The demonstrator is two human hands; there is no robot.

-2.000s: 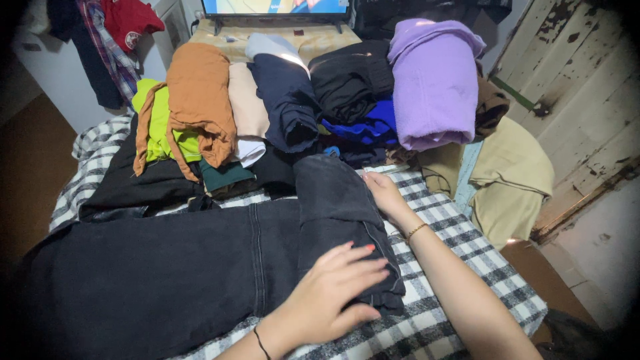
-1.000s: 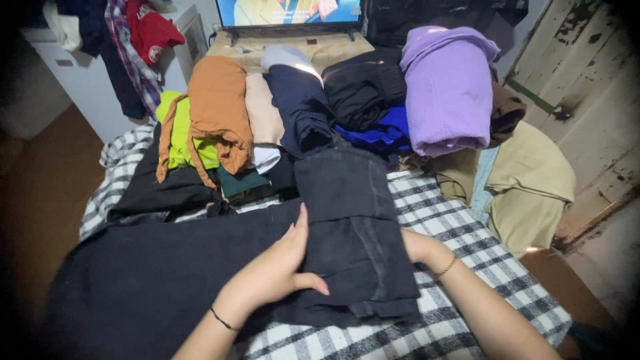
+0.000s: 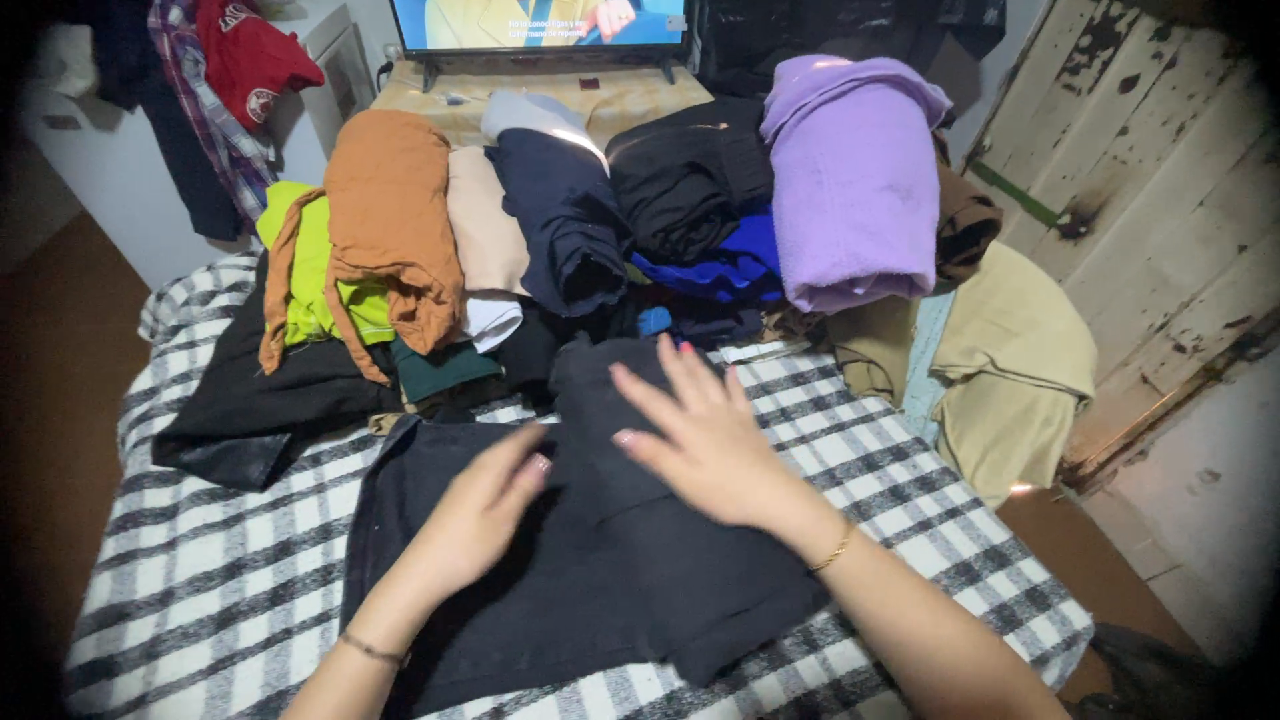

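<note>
A black garment [image 3: 620,560], partly folded, lies on a black-and-white checked cloth [image 3: 200,560]. My right hand [image 3: 700,440] rests on its upper right part with fingers spread, holding nothing. My left hand [image 3: 485,510] is over the garment's left part, thumb and fingers apart; whether it touches the fabric is hard to tell, and nothing shows in its grasp. Beyond both hands stand rolled clothes: an orange one [image 3: 390,200], a dark navy one [image 3: 565,215], a black one [image 3: 690,170] and a lilac one [image 3: 855,190].
A lime green garment [image 3: 300,230] and a black garment [image 3: 290,390] lie at the left of the pile. Beige fabric [image 3: 1020,360] hangs at the right edge, near a worn door [image 3: 1150,200]. A television [image 3: 540,25] stands behind the rolls.
The black garment's long left part has been folded in, so it covers less of the checked cloth. My right hand has moved from the garment's right edge onto its top.
</note>
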